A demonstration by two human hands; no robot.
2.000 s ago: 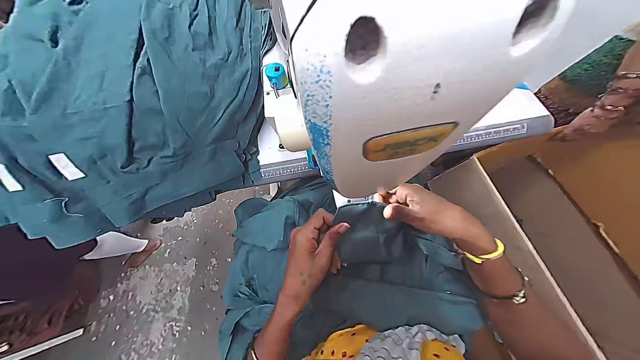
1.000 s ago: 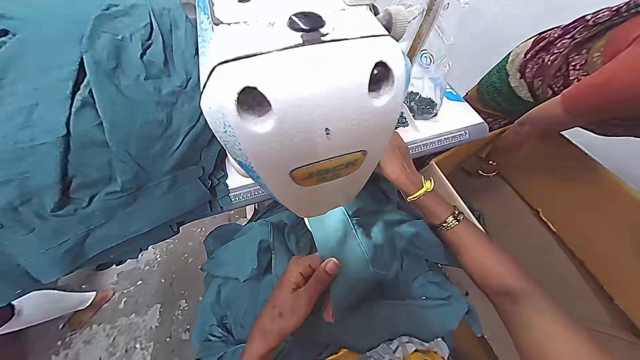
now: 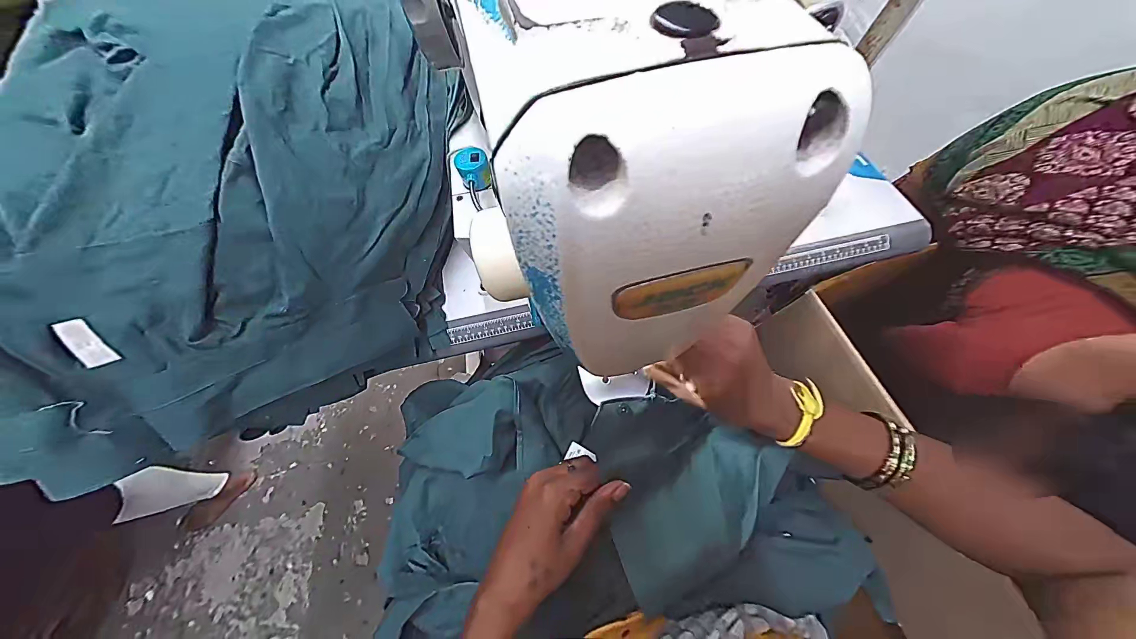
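Observation:
A white industrial sewing or buttoning machine [image 3: 701, 195] fills the upper middle, its head over a teal garment [image 3: 692, 506] that spreads across my lap. My left hand [image 3: 555, 524] rests on the garment with thumb and fingertips pinching the cloth beside a small white label [image 3: 579, 453]. Just right of the machine's lower tip is my right hand [image 3: 732, 373], blurred, fingers bent near the white metal part [image 3: 612, 385] at the cloth's edge. Whether it holds anything cannot be made out.
A pile of teal garments [image 3: 328, 195] covers the left side. A cardboard box [image 3: 852, 364] stands at the right, with another person's red sleeve [image 3: 1047, 328] over it. A person's foot [image 3: 217, 501] is on the worn floor at lower left. A blue-capped part [image 3: 472, 167] sits beside the machine.
My right hand was partly hidden behind the machine head one second ago and now shows beside its lower tip. The other person's arm has moved farther over the box. The view has shifted.

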